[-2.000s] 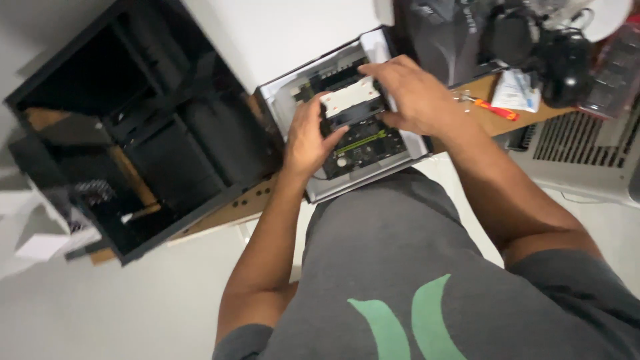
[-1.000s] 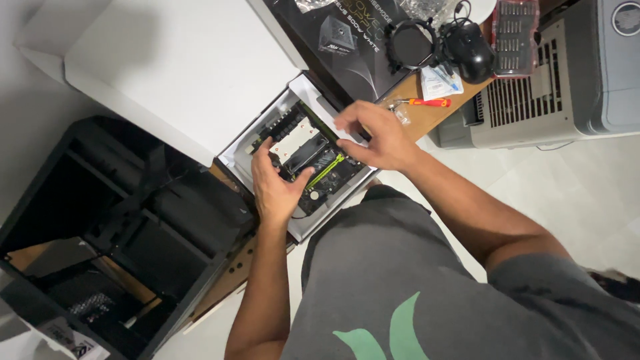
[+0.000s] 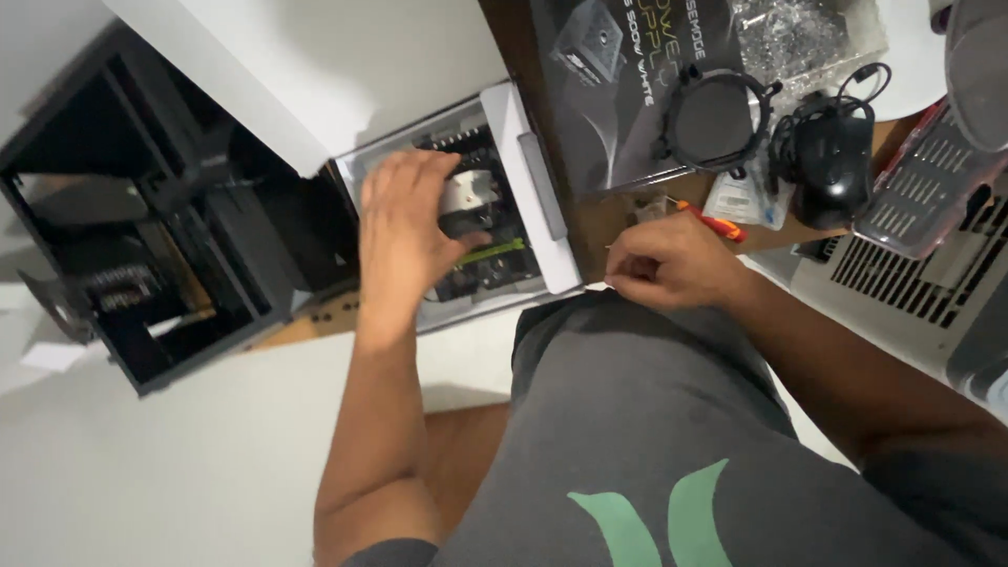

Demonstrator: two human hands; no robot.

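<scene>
A computer motherboard (image 3: 512, 264) lies in an open box (image 3: 520, 189) near the middle of the view. On it is a pale metal plate (image 3: 470, 191), with a bright green slot strip (image 3: 492, 250) beside it. My left hand (image 3: 409, 216) reaches over the board's left part, thumb and fingers spread around the plate; whether it grips the plate cannot be told. To the right of the box, my right hand (image 3: 669, 260) is held with fingers curled by the table edge. Its fingertips are partly hidden. A red-orange screwdriver (image 3: 713, 224) lies just behind it.
A black computer case (image 3: 260, 236) stands left of the box. The white lid (image 3: 394, 63) rises behind. At right are a power supply box (image 3: 598, 102), a black fan-like ring (image 3: 717, 118), a computer mouse (image 3: 831, 165), a bit set case (image 3: 925, 181) and a vented appliance (image 3: 906, 272).
My right hand has left the motherboard and moved right, to beside the box near the screwdriver. My left hand remains over the board.
</scene>
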